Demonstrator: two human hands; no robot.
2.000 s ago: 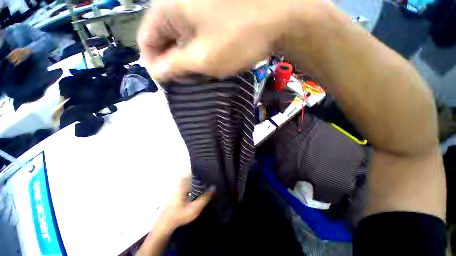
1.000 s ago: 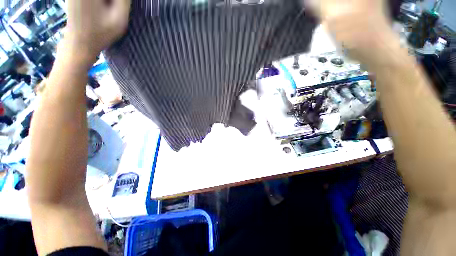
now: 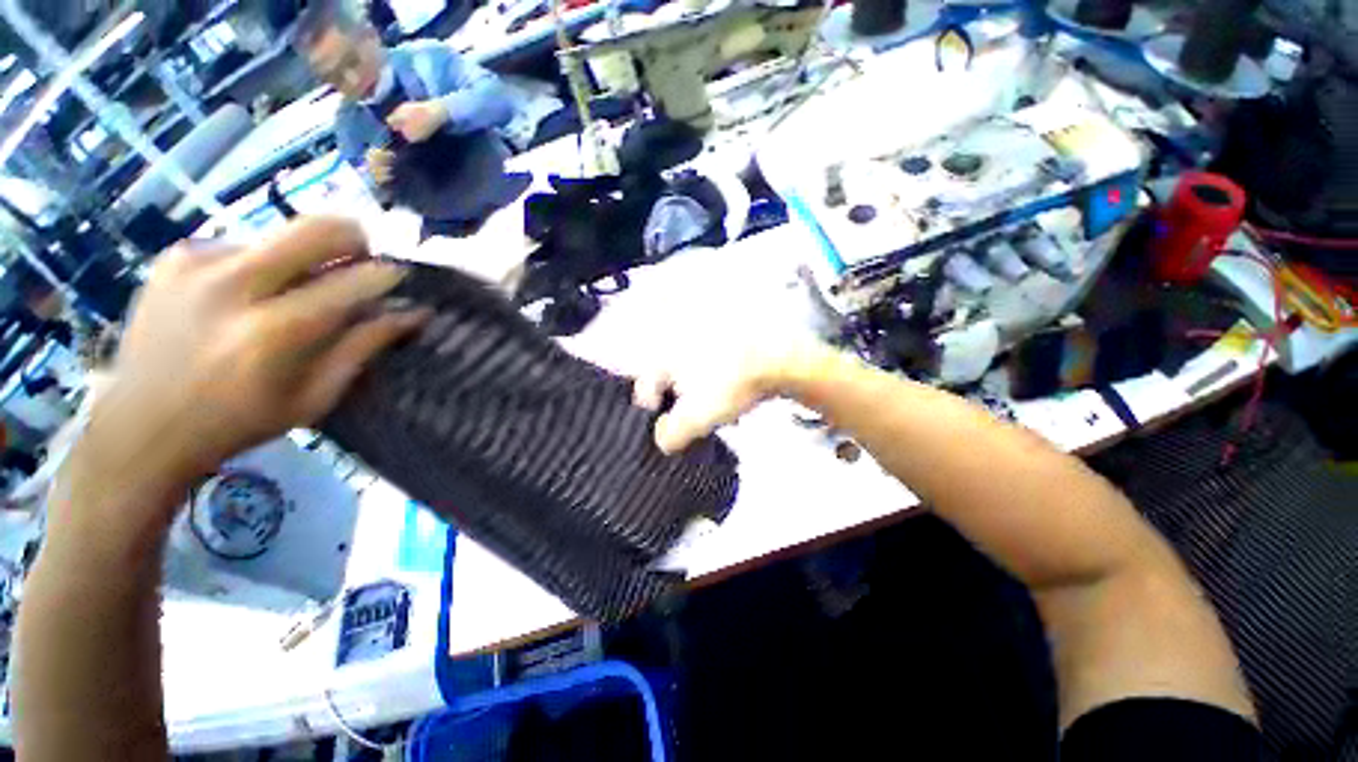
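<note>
A dark striped garment piece (image 3: 521, 424) hangs over the white table (image 3: 804, 514), folded lengthwise and slanting down to the table's front edge. My left hand (image 3: 283, 335), slightly blurred, grips its upper left end, raised above the neighbouring machine. My right hand (image 3: 715, 365) is at its right side near the lower end, fingers bent against the cloth; overexposure hides part of this hand, and whether it grips the cloth is unclear. The overlock machine (image 3: 968, 186) stands behind and to the right of my right hand.
A blue basket (image 3: 596, 688) is below the table edge. A red cylinder (image 3: 1199, 223) and red cord (image 3: 1258, 390) are at right, above heaped striped cloth (image 3: 1266, 551). Black cloth (image 3: 588, 231) lies beyond the table. A neighbouring machine (image 3: 283, 543) is at left. A person (image 3: 447, 90) sits at the back.
The striped piece has come down from high in front of me to the table and now slants from left to right. My right hand has moved inward and down; my left hand has lowered.
</note>
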